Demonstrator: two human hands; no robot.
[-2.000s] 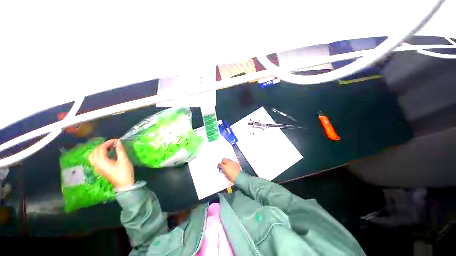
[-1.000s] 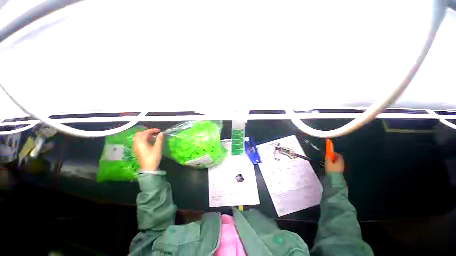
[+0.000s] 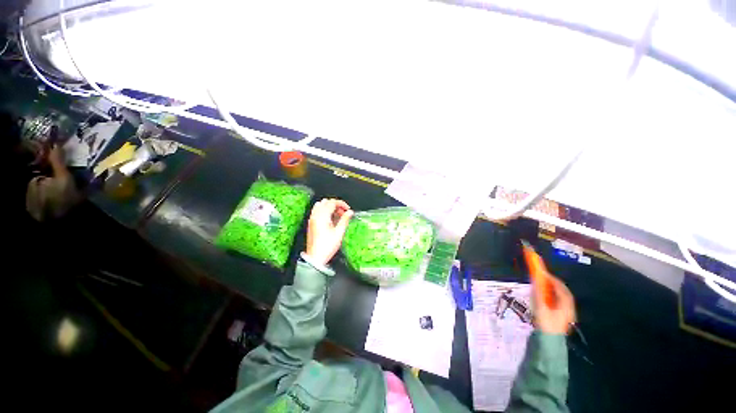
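Note:
A clear bag of bright-green parts (image 3: 389, 246) lies near the middle of the bench. My left hand (image 3: 327, 230) pinches the bag's left end. My right hand (image 3: 554, 310) holds an orange-handled utility knife (image 3: 539, 274), slightly blurred, with its tip pointing up and left, above the right part of the bench. A small black part (image 3: 425, 322) lies on a white printed sheet (image 3: 399, 324) below the bag. A second bag of green parts (image 3: 265, 222) with a white label lies to the left, apart from my left hand.
A blue tool (image 3: 462, 287) lies right of a green-blocked label strip (image 3: 439, 264). A caliper (image 3: 515, 307) rests on the right printed sheet (image 3: 492, 347). An orange-topped roll or container (image 3: 292, 164) stands at the back. Another person's arm (image 3: 55, 181) shows far left. A bright lamp spans the top.
My right hand has left the black part on the sheet, taken hold of the knife and lifted it. My left hand still holds the bag's end. The view has turned left.

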